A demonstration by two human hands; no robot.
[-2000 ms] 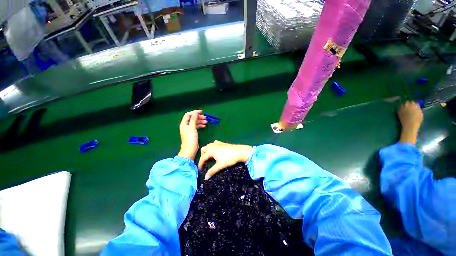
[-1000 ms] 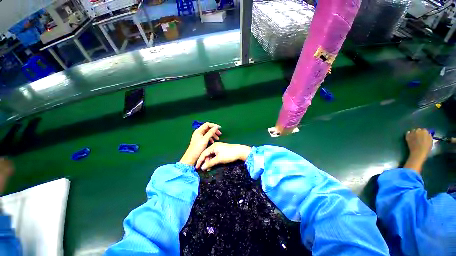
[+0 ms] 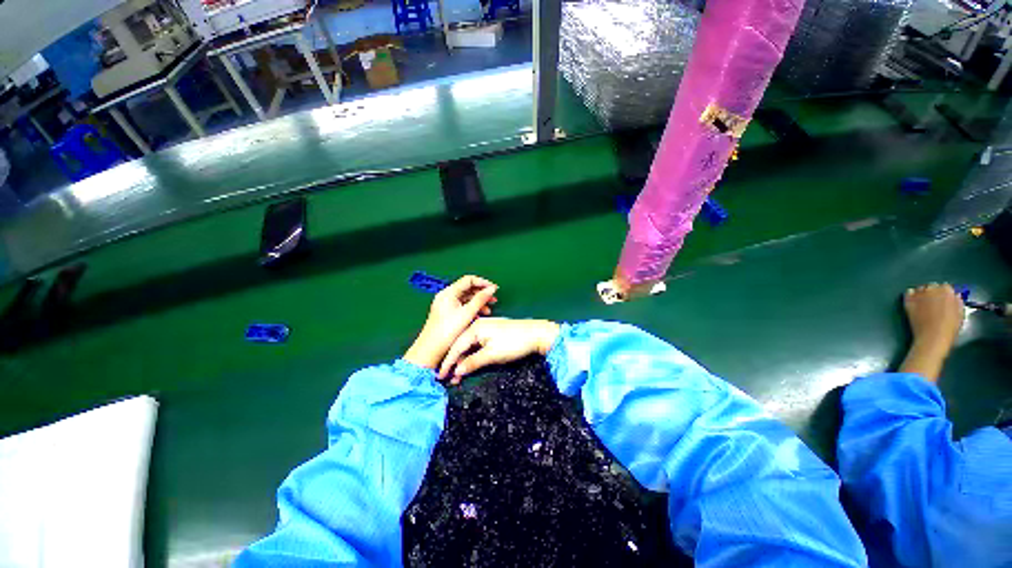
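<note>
My left hand (image 3: 453,320) rests on the green belt (image 3: 355,366) with fingers half curled; nothing is seen in it. My right hand (image 3: 497,342) lies across its wrist, palm down, at the top of the pile of black parts (image 3: 522,477); its fingertips are partly hidden, so I cannot tell if it holds a part. A small blue board (image 3: 427,282) lies on the belt just beyond my left hand's knuckles. Another blue board (image 3: 266,333) lies farther left.
A slanting pink-wrapped post (image 3: 705,144) stands right of centre, with blue boards behind it. Black rectangular items (image 3: 284,231) lie on the far lane. A white foam sheet (image 3: 83,477) is at lower left. A neighbour's hand (image 3: 934,316) works at the right with a thin tool.
The blue boards and black items have shifted left along the belt, and the leftmost blue board is gone from view. My left hand has drawn back from a board and settled against my right hand.
</note>
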